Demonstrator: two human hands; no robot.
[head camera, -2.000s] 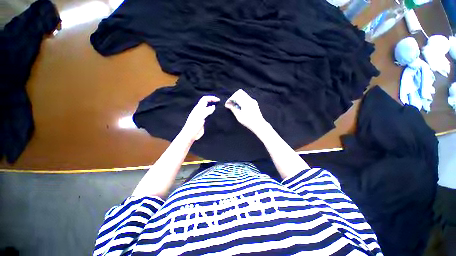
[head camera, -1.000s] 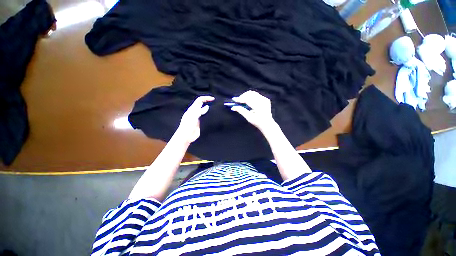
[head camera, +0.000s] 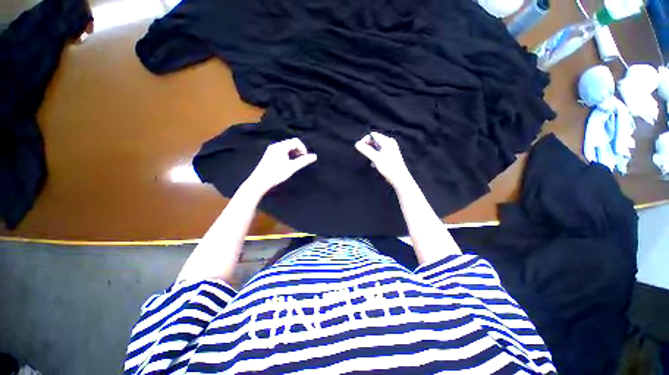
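A large black dress (head camera: 381, 73) lies spread over the table in front of me, with gathered folds and a broad flounce (head camera: 330, 201) nearest me. My left hand (head camera: 282, 162) is closed over the flounce, thumb and fingers pinching black cloth. My right hand (head camera: 383, 155) is to its right on the same cloth, fingers curled closed around small dark thread snips (head camera: 373, 139), which are mostly hidden. A short stretch of black cloth lies between the hands. Loose threads are too fine to see.
Another black garment (head camera: 26, 95) lies at the table's left, and one (head camera: 579, 220) hangs over the front edge at right. White cloth bundles (head camera: 607, 132), a green-topped bottle (head camera: 565, 45) and a grey cylinder (head camera: 528, 16) stand or lie upper right.
My hands have moved farther apart, the left one leftward and the right one slightly rightward. The snips' shiny tip, seen a second ago, no longer shows clearly. The dress lies much the same.
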